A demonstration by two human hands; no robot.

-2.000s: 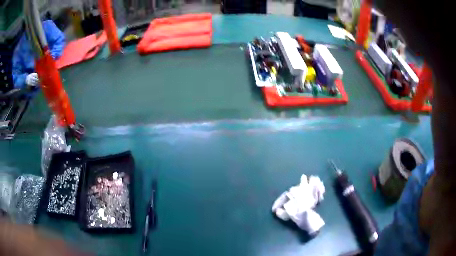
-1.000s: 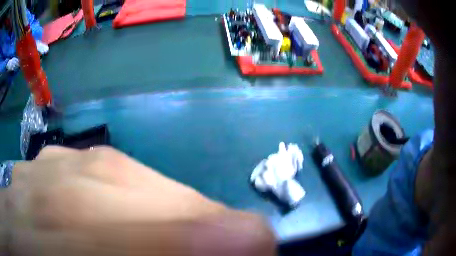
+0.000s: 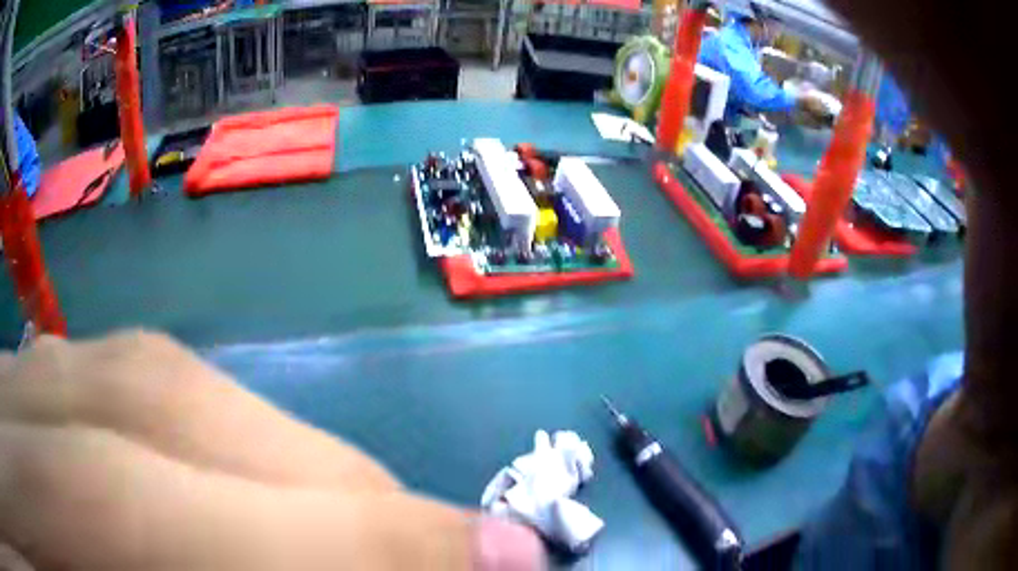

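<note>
My left hand [image 3: 212, 468], bare and blurred, fills the lower left close to the camera. A fingertip reaches near the crumpled white gloves [image 3: 547, 491] on the green bench; I cannot tell if the hand holds anything. The black electric screwdriver [image 3: 679, 491] lies right of the gloves, its thin bit pointing up-left. At the right edge, a blue sleeve [image 3: 882, 480] leads to a dark, blurred skin-coloured mass near the lens, apparently my right hand [image 3: 960, 435]; its fingers cannot be made out.
An open can [image 3: 765, 413] with a black handle stands right of the screwdriver. Beyond, circuit boards [image 3: 514, 212] sit on red carriers, with a folded red pad [image 3: 262, 151] at back left. Red-wrapped uprights [image 3: 832, 184] rise from the bench. A person in blue [image 3: 742, 73] is at the back right.
The view has turned up and to the right, so the bench things sit further left. My left hand has come into the lower left; the screw trays no longer show.
</note>
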